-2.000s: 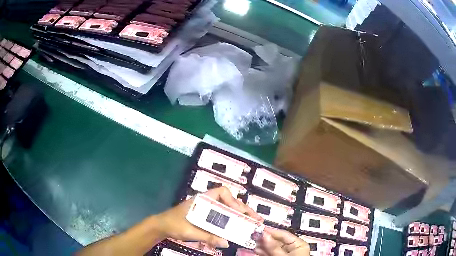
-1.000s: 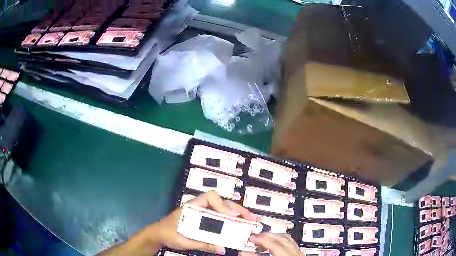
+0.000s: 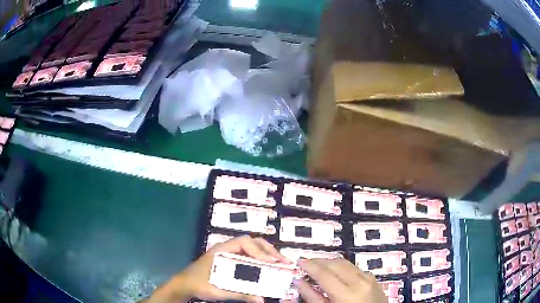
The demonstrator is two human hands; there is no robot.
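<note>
A flat pink-white housing [image 3: 269,280] with a dark square on its face is held at the lower middle. My left hand [image 3: 204,273] grips it from behind and along its edges at the left. My right hand [image 3: 343,280] has its fingertips at the housing's right, notched end; whether a small piece is between them cannot be told. Below and behind the hands lies a black blister tray [image 3: 349,216] with rows of similar housings, each with a dark square. The hands cover part of its lower left pockets.
A tray stack [image 3: 77,97] with white sheets stands upper left. A crumpled clear plastic bag [image 3: 260,127] with small round shapes lies beside a large brown carton [image 3: 379,145] with raised flaps. Another filled tray [image 3: 520,248] is at the right edge. A dark device [image 3: 21,183] is at far left.
The view has shifted, so the stack, bag and carton sit further left. The right hand has closed in more over the housing's right end. The left hand keeps its hold.
</note>
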